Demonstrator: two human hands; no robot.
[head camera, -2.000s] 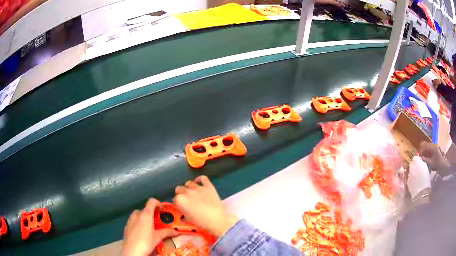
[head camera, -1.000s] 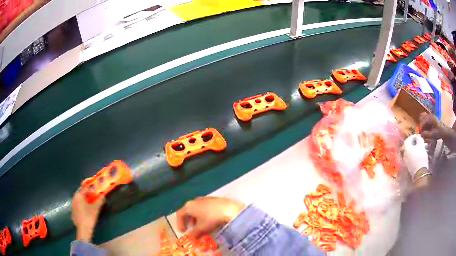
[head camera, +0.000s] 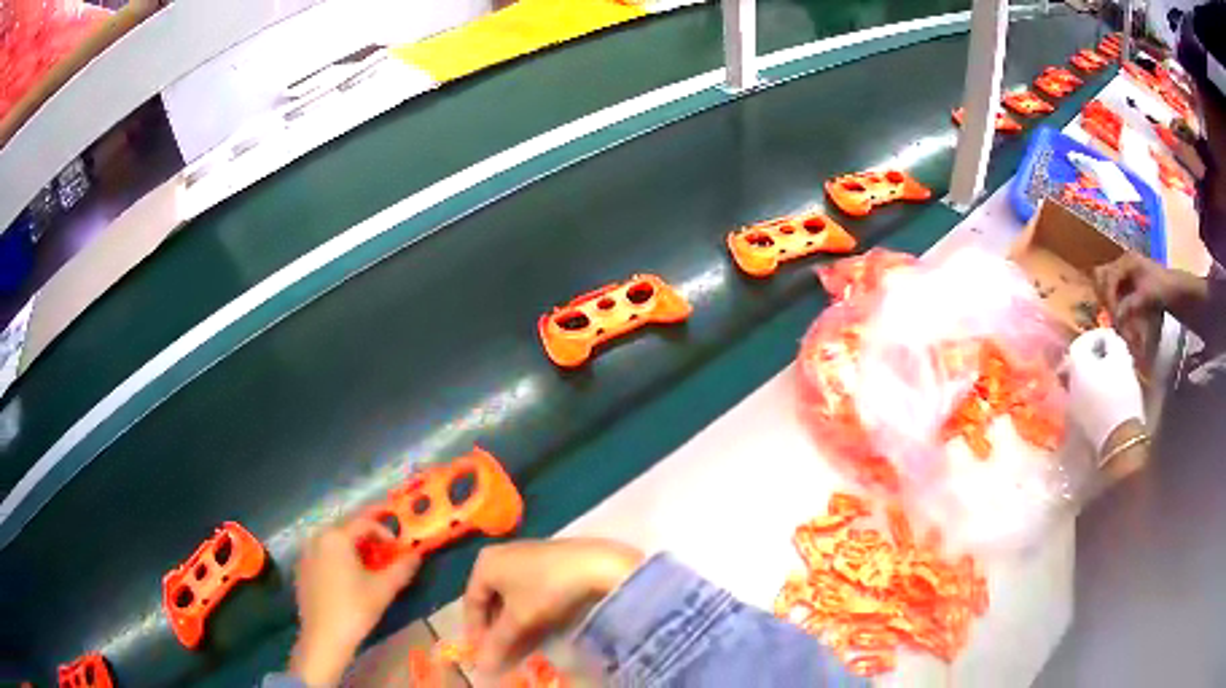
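Note:
My left hand (head camera: 347, 591) has its fingers on the left end of an orange controller shell (head camera: 464, 500) at the near side of the green belt. My right hand (head camera: 545, 591) is to the right of it, over a pile of small orange inserts (head camera: 538, 672) at the bottom edge. Its fingers are bent together; whether they hold an insert is hidden. A larger pile of orange inserts (head camera: 874, 585) lies on the white bench to the right.
More shells (head camera: 615, 319) lie spaced along the belt (head camera: 336, 363). A clear-pinkish bag (head camera: 928, 376) of orange parts, an open cardboard box (head camera: 1076, 249) and a blue bin (head camera: 1029, 182) stand right. A neighbouring person's white-gloved hand (head camera: 1105, 383) is beside the box. A white post (head camera: 982, 101) rises at the belt's edge.
My left hand has let go of one shell, now lower left on the belt, and is on the following one. My right hand has left the shell held earlier and stays over the inserts.

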